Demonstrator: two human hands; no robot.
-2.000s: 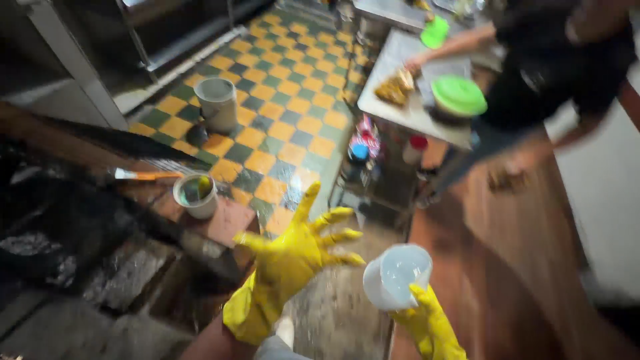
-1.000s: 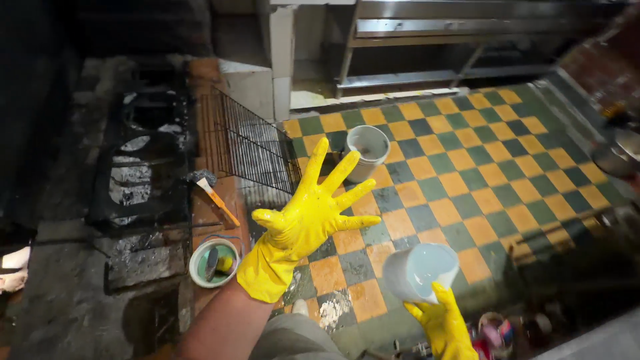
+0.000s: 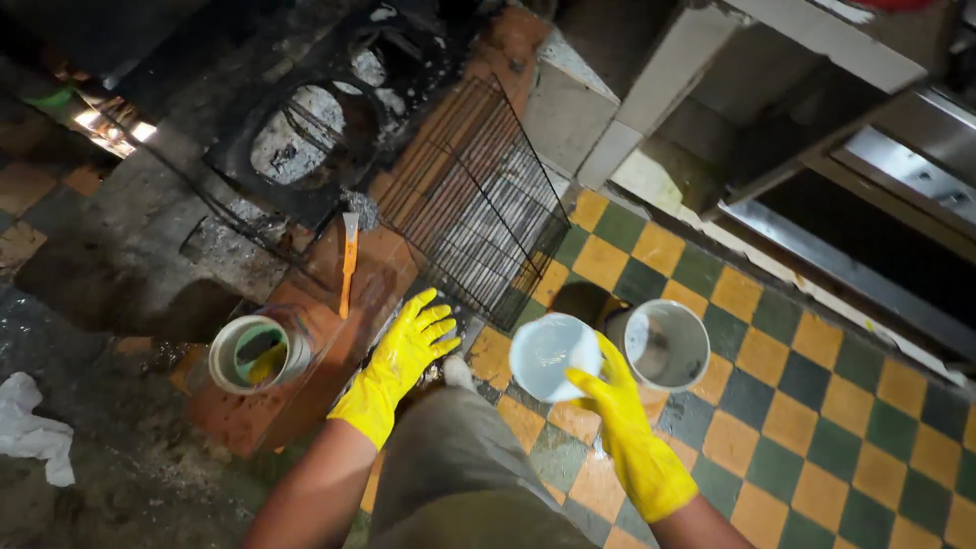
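My right hand (image 3: 621, 412), in a yellow rubber glove, grips the rim of a translucent plastic container (image 3: 553, 357); whether it holds liquid I cannot tell. My left hand (image 3: 404, 354), gloved the same way, holds nothing, its fingers apart over the edge of the tiled ledge. Above it on the reddish ledge lies a scraper with an orange handle (image 3: 349, 263), its blade beside a steel wool pad (image 3: 361, 211). To the left stands a white bucket (image 3: 221, 354) with a green and a yellow thing inside. A larger grey bucket (image 3: 666, 345) stands on the floor just beyond the container.
A black wire rack (image 3: 480, 202) leans over the ledge edge. Behind it is a sooty cooktop (image 3: 305, 137) with round openings. A crumpled white cloth or bag (image 3: 32, 427) lies far left. Metal shelving (image 3: 846, 191) stands upper right, above the checkered floor (image 3: 785, 427).
The view has swung far, from the work table and another person to the cooktop and ledge. My left hand has drawn back lower, near the ledge; the container stays in my right hand.
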